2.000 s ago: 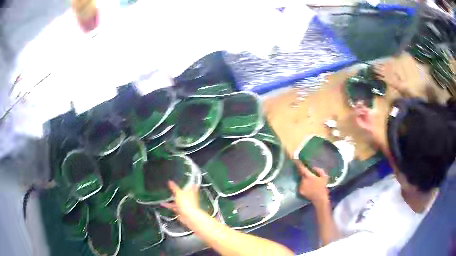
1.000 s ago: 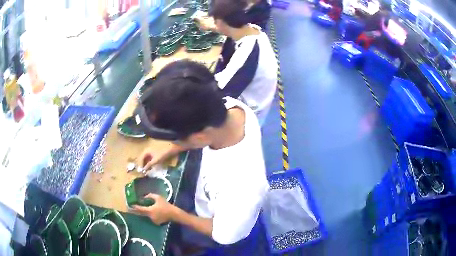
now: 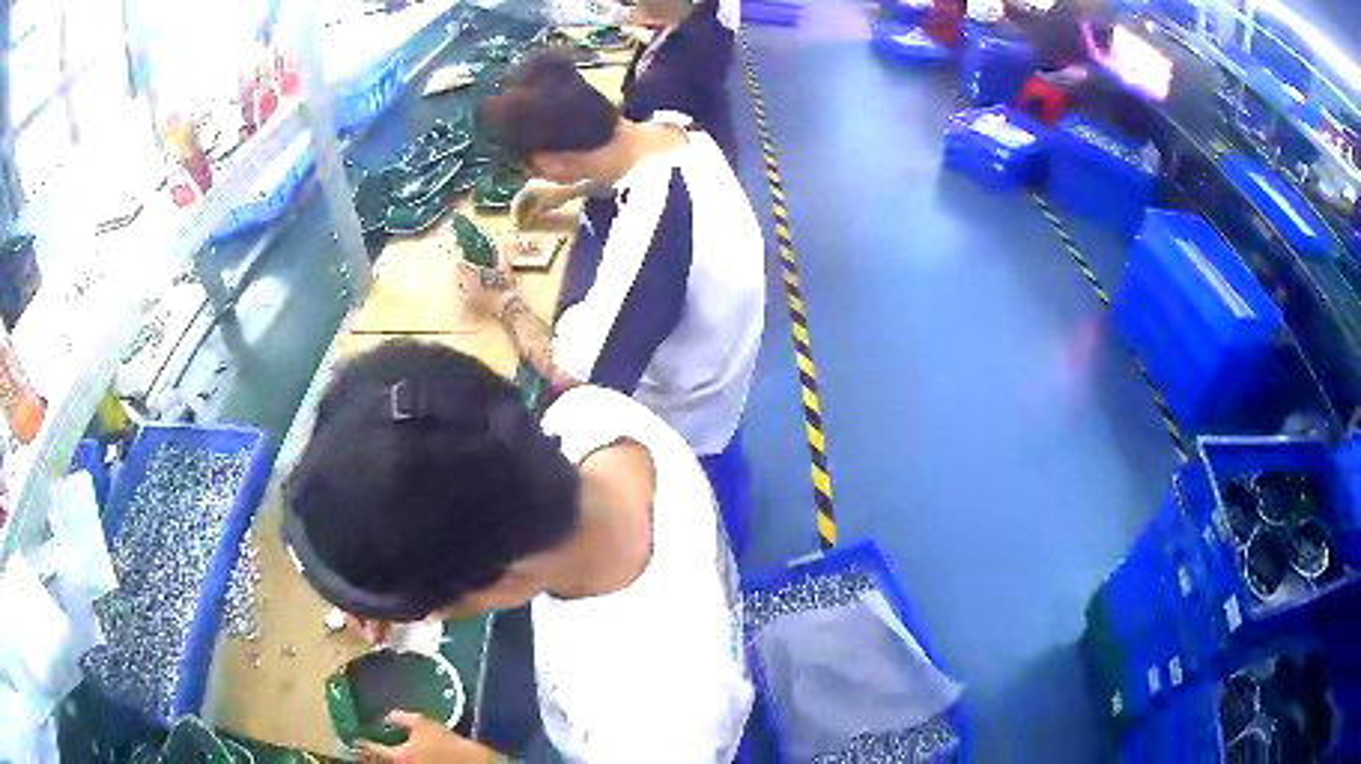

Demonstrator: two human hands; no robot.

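Observation:
Neither of my hands is in view. Nearest in front of me, a seated worker in a white top bends over a green housing with a dark centre and pale rim. That worker's hands are at the housing, one at its lower edge and one above it. It lies on a tan work board. Left of it is a blue tray filled with tiny grey-white pieces, some loose beside it. A few more green housings are cut off by the bottom edge at the left.
A second worker sits beyond, with piled green housings on the bench. A floor crate of small parts under a white sheet stands right of the nearer worker. Stacked blue crates with housings stand at far right. Yellow-black tape crosses the blue floor.
The view has swung from the housing pile on the bench towards the aisle. The pile has mostly left the picture, and the hand seen on it two seconds ago is gone from view.

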